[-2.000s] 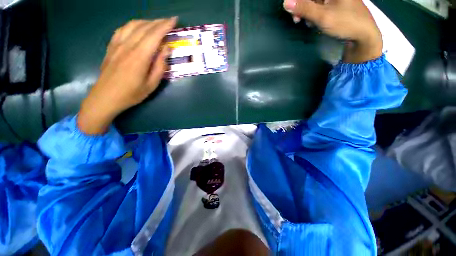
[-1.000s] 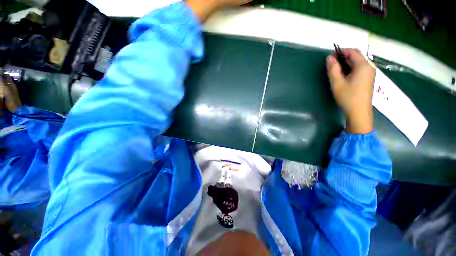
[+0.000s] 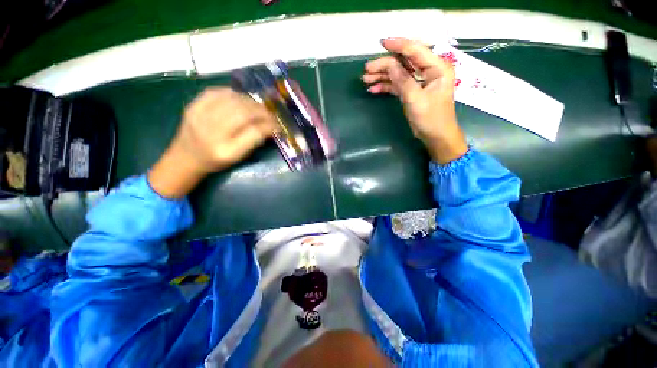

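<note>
The phone assembly (image 3: 292, 115) is left of the mat's pale seam line. It is blurred, slanted, and shows silver, yellow and dark strips with a pinkish edge. My left hand (image 3: 223, 129) is also blurred, with its fingers closed on the assembly's left side. My right hand (image 3: 418, 90) is raised right of the seam, apart from the assembly. A thin dark stick (image 3: 411, 67) shows partly between its thumb and fingers; the rest is hidden. The white sheet (image 3: 508, 97) with small red specks lies right of my right hand, which overlaps its left end.
The glossy dark green mat (image 3: 374, 172) spans the bench. A white rail (image 3: 324, 36) runs behind it, with the green belt (image 3: 155, 29) beyond. A black ribbed box (image 3: 79, 144) stands at left. A black device (image 3: 617, 68) with a cable is at far right, near a person's grey sleeve (image 3: 623, 241).
My left hand has come back from the belt to the mat, now with a phone assembly. My right hand still holds the dark stick and is turned more palm-up. The camera view has shifted.
</note>
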